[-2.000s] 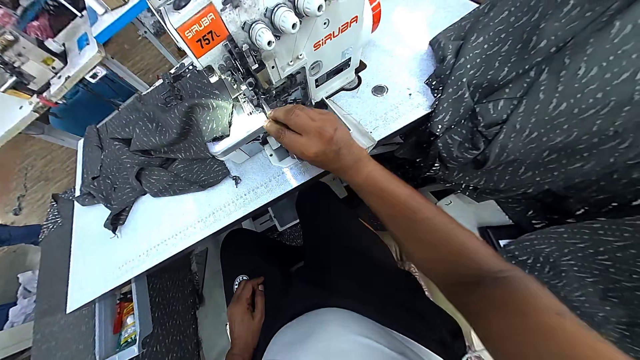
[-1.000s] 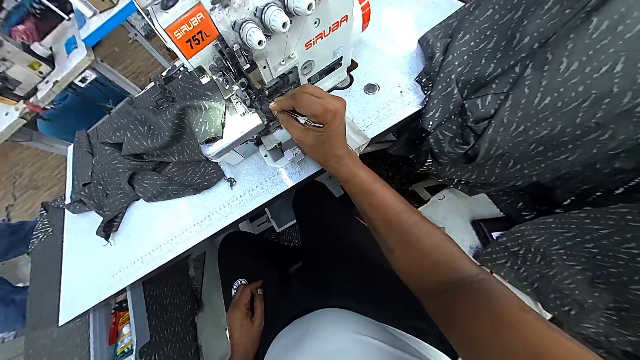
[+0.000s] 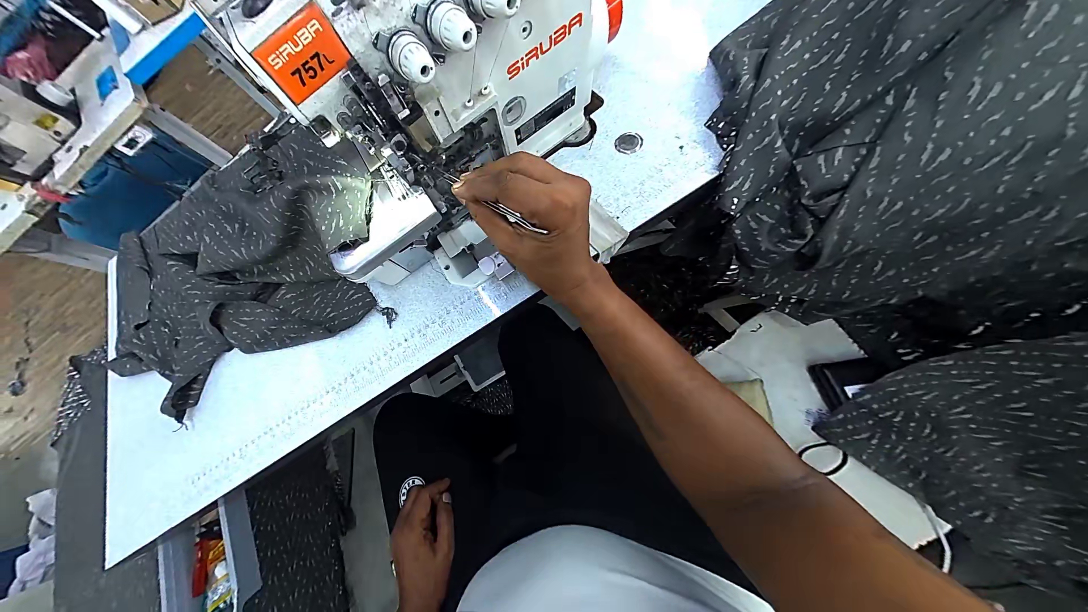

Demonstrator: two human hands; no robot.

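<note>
My right hand is closed around metal tweezers, whose tips point into the opened front of a white Siruba overlock sewing machine. The looper area behind my fingertips is partly hidden. Left of the hand, dark grey fabric with white flecks lies bunched on the white table, one edge by the lit presser foot area. My left hand rests on my thigh with its fingers loosely curled; nothing shows in it.
A large heap of the same flecked fabric lies at the right. An open drawer with small coloured items is below the white table. White pieces with dark marks lie at lower right. Another workstation stands at upper left.
My right hand has shifted within the machine's front area, and the tweezers in it have come into sight since the earliest frame. My left hand has stayed on my thigh.
</note>
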